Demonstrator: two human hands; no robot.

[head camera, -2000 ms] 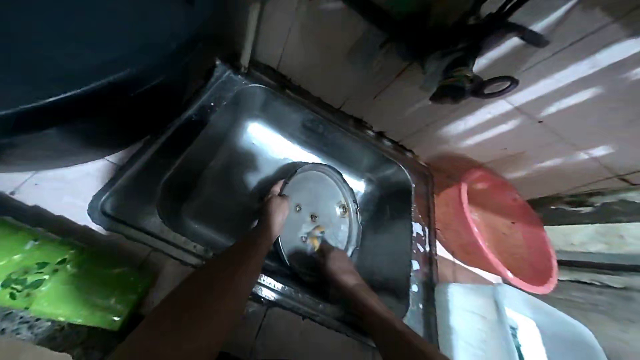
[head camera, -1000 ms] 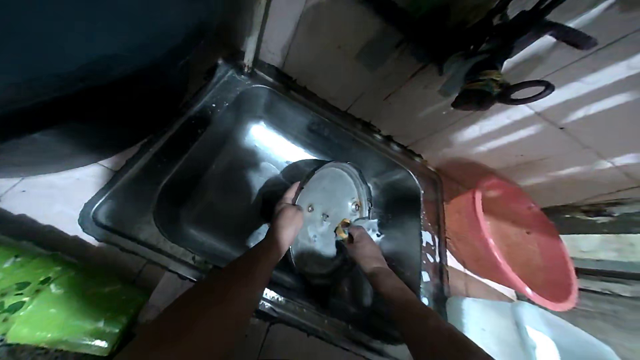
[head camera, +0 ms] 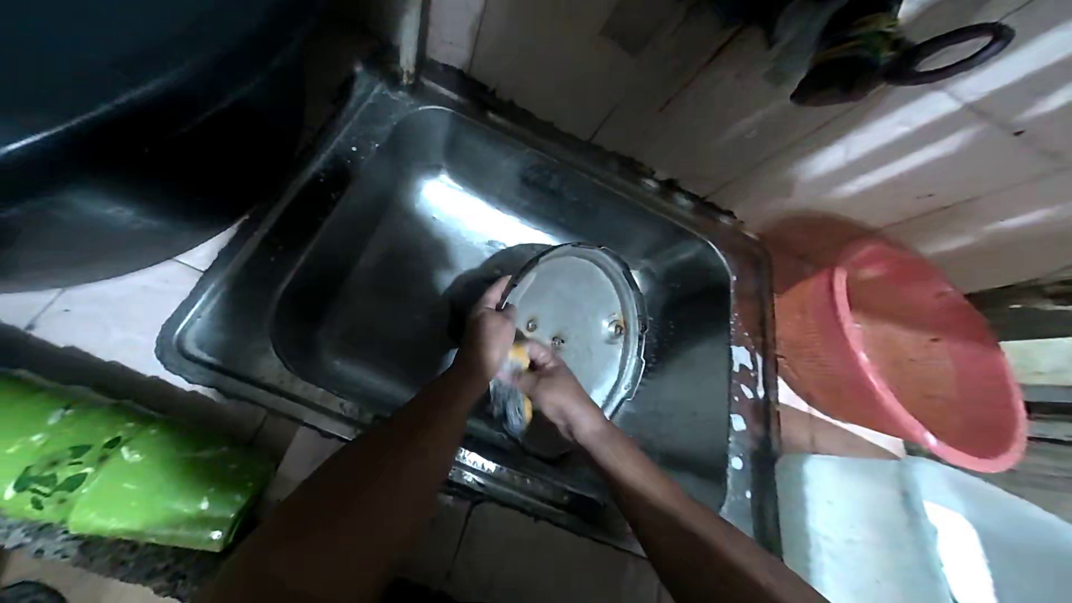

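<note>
A round metal pot lid (head camera: pixel 578 293) is held tilted over the stainless steel sink (head camera: pixel 377 251), its face with several small fittings turned up. My left hand (head camera: pixel 490 335) grips the lid's left edge, with the fingers partly hidden behind it. In my right hand (head camera: pixel 553 385) is a yellow and grey scrubbing sponge (head camera: pixel 515 389), pressed near the lid's lower left edge, close to my left hand.
A red plastic basket (head camera: pixel 846 335) stands right of the sink, above a pale plastic container (head camera: pixel 846 511). Green patterned plastic (head camera: pixel 142 469) lies at the lower left. A large dark tub (head camera: pixel 126 151) fills the upper left. A dark ring-handled object (head camera: pixel 846 67) is at the upper right.
My right hand has moved with the sponge from the lid's face to its lower left edge, nearer my left hand. My left hand still holds the lid.
</note>
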